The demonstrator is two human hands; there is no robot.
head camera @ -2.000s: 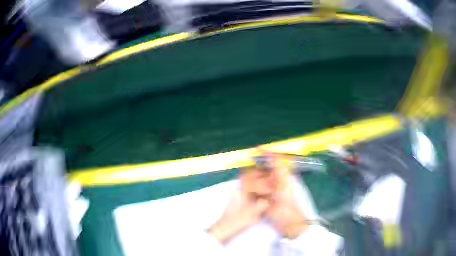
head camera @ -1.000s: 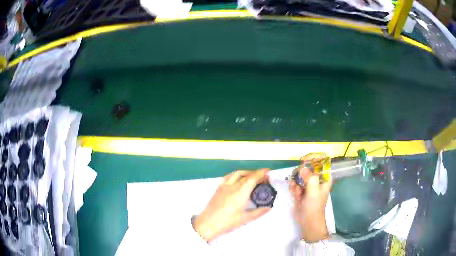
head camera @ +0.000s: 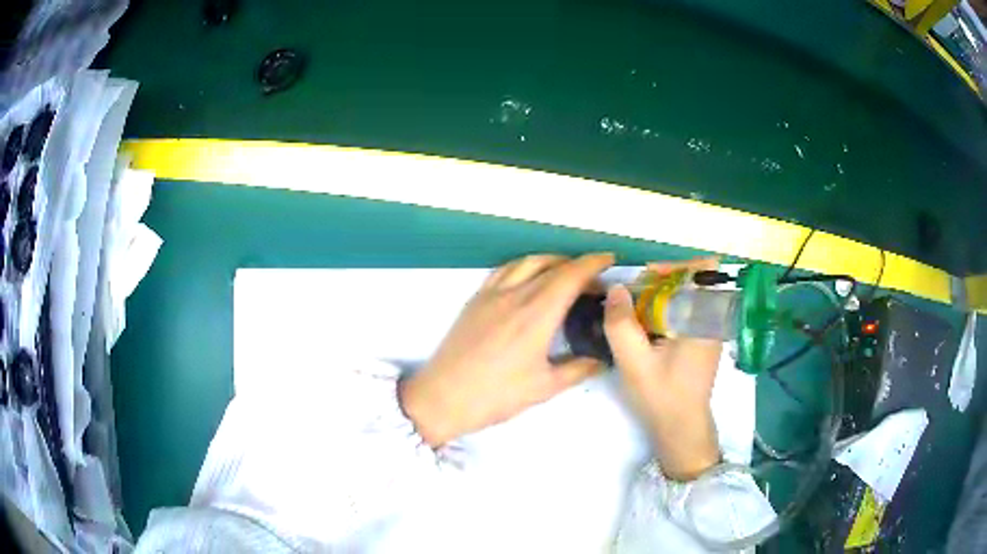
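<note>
My left hand (head camera: 503,346) holds a round black part (head camera: 588,327) between thumb and fingers above the white work sheet (head camera: 314,325). My right hand (head camera: 673,379) holds the glue syringe (head camera: 703,311), a clear barrel with a yellow band under the fingers and a green cap (head camera: 758,317) at its right end. The two hands meet at the black part. The syringe's front end and needle are hidden by the fingers and the part.
Trays with black discs (head camera: 22,243) stand at the far left. A black disc (head camera: 280,70) lies on the green belt (head camera: 433,65) behind the yellow strip (head camera: 433,179). At right are the controller (head camera: 904,373), a wipe (head camera: 885,452) and a looping pale hose (head camera: 831,400).
The view has tilted down and closer. The syringe hand has come left against the black part, where a gap showed before. Both hands keep their hold.
</note>
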